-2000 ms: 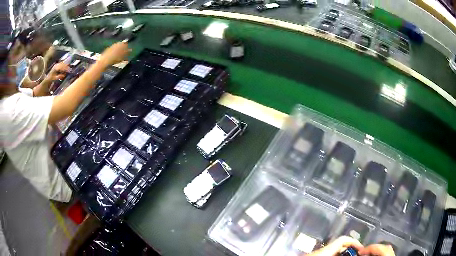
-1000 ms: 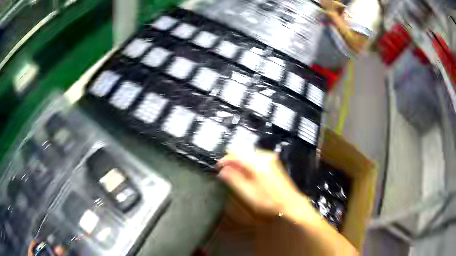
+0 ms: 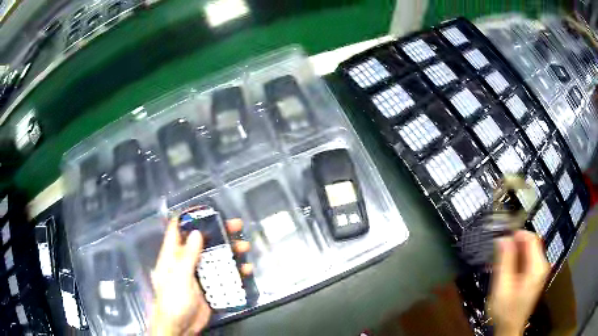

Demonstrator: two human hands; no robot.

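My left hand (image 3: pixel 180 279) holds a black bar phone (image 3: pixel 219 262) upright, screen at the top and pale keypad facing me, over the clear blister tray (image 3: pixel 387 230). Black phone-shaped parts with pale labels lie in its pockets; one (image 3: pixel 339 193) shows sharply at its near right. My right hand (image 3: pixel 519 272) is at the near edge of the right black tray (image 3: pixel 393 56), fingers bent together. Blurred pale and dark shapes lie at and above its fingertips; I cannot tell whether it grips one. That tray holds rows of pale-grid front housings (image 3: pixel 418 131).
The green conveyor (image 3: pixel 275 29) runs behind the trays. Another black tray (image 3: pixel 19 282) is at the left edge, with loose phone parts (image 3: pixel 69 298) beside it. A clear tray (image 3: pixel 557 72) lies beyond the right black tray. Bare bench (image 3: pixel 419 252) shows between the middle and right trays.
The view has swung from the left side to the right black tray. My left hand now shows fully with the phone. My right hand was blurred over that tray's near row and is now lower at its edge.
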